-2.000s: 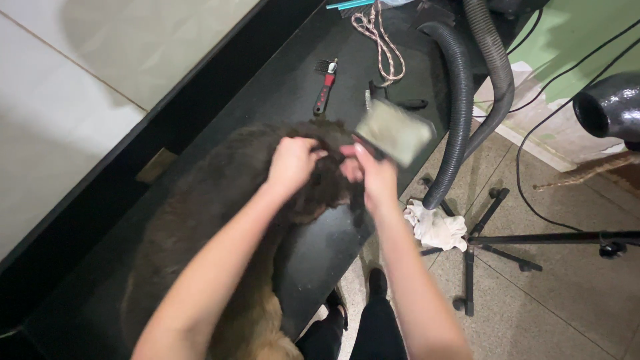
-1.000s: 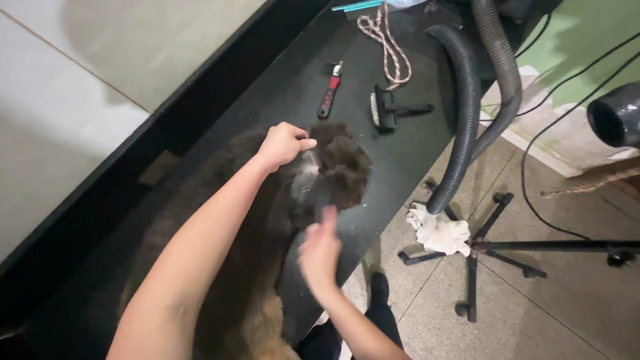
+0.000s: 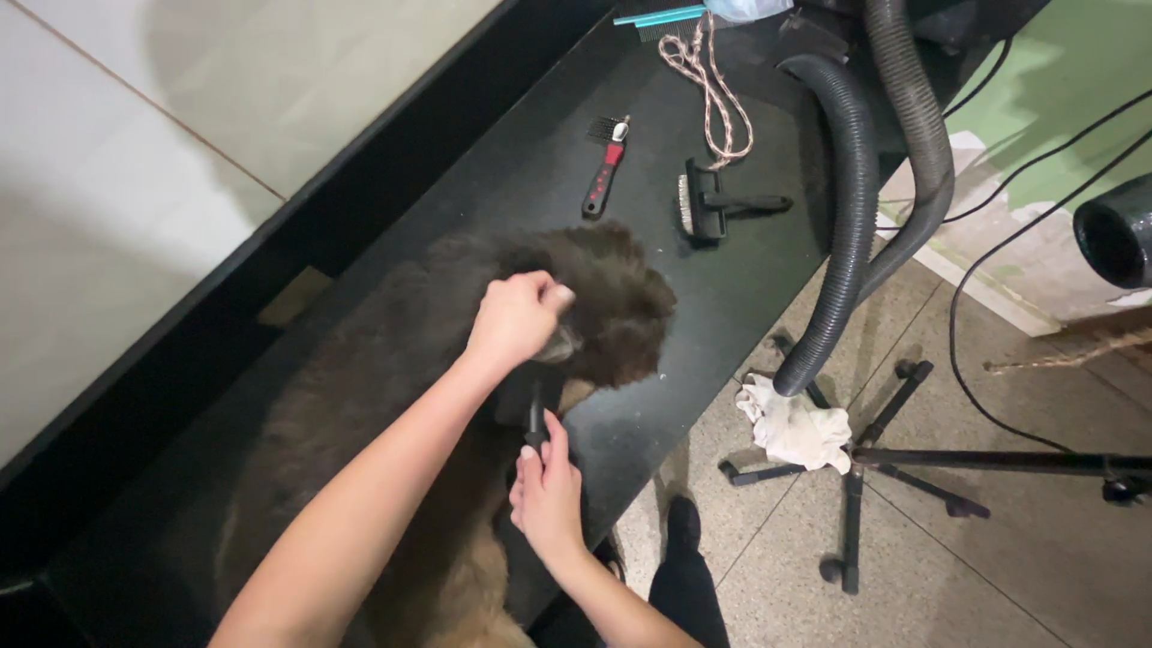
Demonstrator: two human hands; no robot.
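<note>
A brown, long-haired dog (image 3: 360, 396) lies on a black table (image 3: 504, 171), its curly-furred head (image 3: 621, 297) toward the right. My left hand (image 3: 519, 319) has its fingers closed on a tuft of fur near the dog's ear. Lower down, my right hand (image 3: 547, 486) grips the black handle (image 3: 536, 418) of a grooming brush, whose head is dark and hard to make out against the coat. Beyond the dog's head lie a red and black dematting comb (image 3: 603, 175) and a black slicker brush (image 3: 706, 202) with metal pins.
A looped cord (image 3: 706, 90) and teal combs (image 3: 661, 16) lie at the table's far end. Ribbed black hoses (image 3: 841, 207) hang over its right edge. On the floor stands a wheeled base (image 3: 850, 459) beside a white cloth (image 3: 792, 427). Black cables run along the wall.
My right hand, which seemed to hold nothing a second ago, now holds a dark handle. Two seconds ago it was higher, with a blurred pale brush head at it. The left hand stays at the fur.
</note>
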